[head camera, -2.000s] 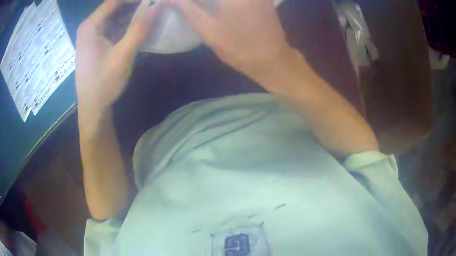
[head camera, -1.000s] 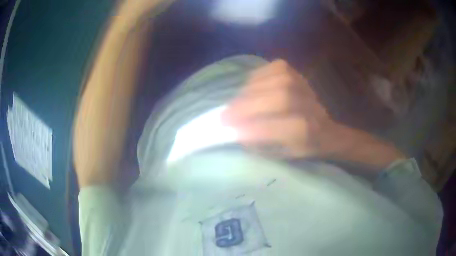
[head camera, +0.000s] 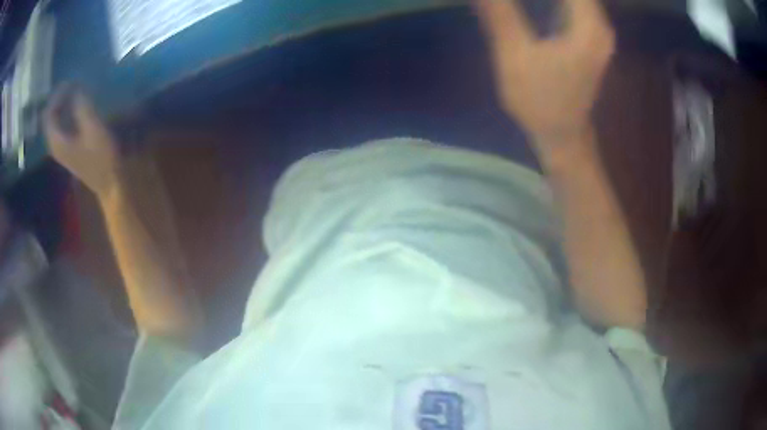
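Note:
My left hand (head camera: 80,138) is blurred at the left, by the front edge of the green bench (head camera: 252,38). Its fingers are curled, and whether it holds anything cannot be told. My right hand (head camera: 555,76) is at the top right. Its thumb and fingers are spread, with a dark gap between them, but the fingertips are cut off by the top edge. A printed label sheet (head camera: 164,18) lies on the bench at the upper left, partly out of the picture.
Blurred white stacked items (head camera: 15,117) stand at the far left edge. A white piece (head camera: 713,23) is at the top right. Whitish, crumpled plastic (head camera: 694,151) hangs at the right against brown panels. Blurred white and red things are at the lower left.
My right hand has moved from in front of my shirt up to the top right, and its white item no longer shows. My left hand has come into view at the left. The view has shifted.

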